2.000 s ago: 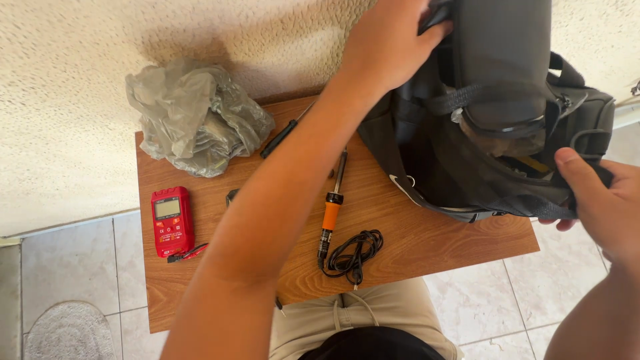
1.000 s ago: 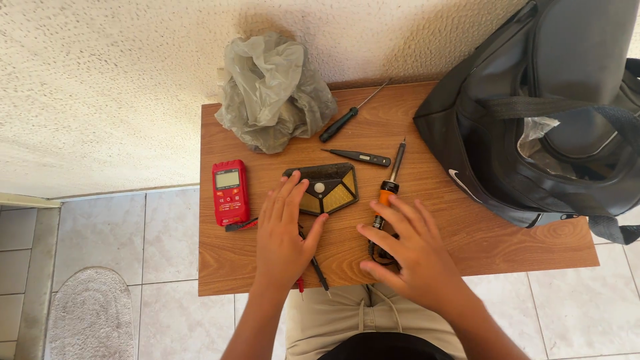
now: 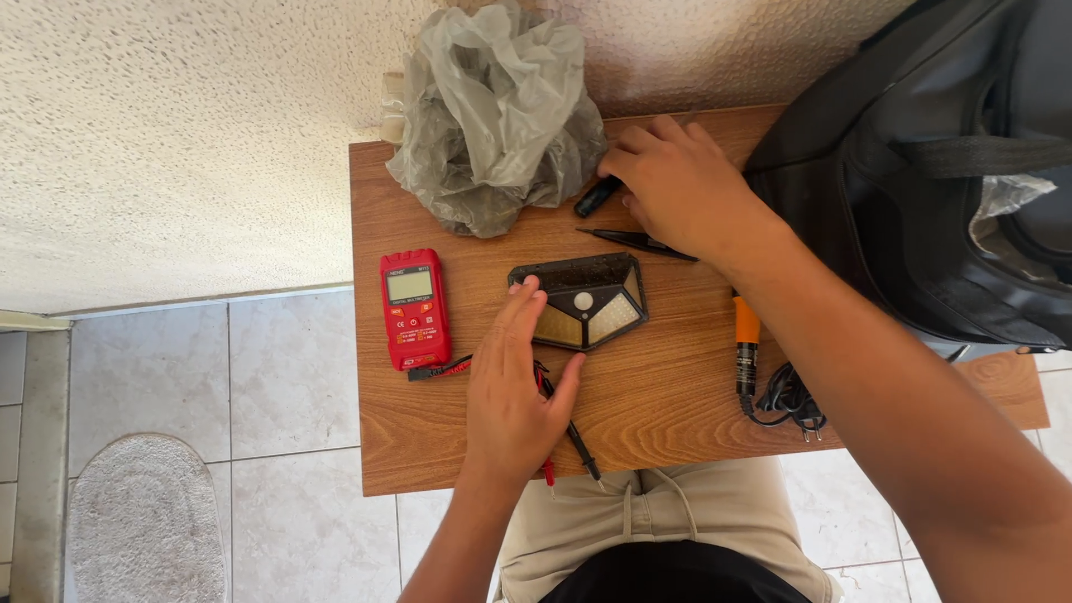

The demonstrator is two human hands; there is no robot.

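Note:
My left hand (image 3: 521, 377) rests with fingers apart over the left corner of a solar wall light (image 3: 584, 303) and over multimeter leads with a black test probe (image 3: 581, 444) and a red one (image 3: 548, 471). My right hand (image 3: 670, 180) reaches over the table's back, its fingers at the black handle of a screwdriver (image 3: 598, 198); whether they grip it is hard to tell. Just below it lies a slim black pointed tool (image 3: 636, 242), partly under my wrist. A red digital multimeter (image 3: 415, 310) lies at the left. The orange-handled soldering iron (image 3: 746, 335) is partly hidden by my forearm.
A crumpled grey plastic bag (image 3: 511, 126) sits at the back left of the wooden table (image 3: 670, 410), against the textured wall. A large black bag (image 3: 913, 167) covers the right part. The iron's coiled cord and plug (image 3: 791, 398) lie near the front edge.
My hands have left the black bag they held two seconds ago. Since one second ago, my right hand has moved from the soldering iron to the screwdriver at the back. The view has moved closer.

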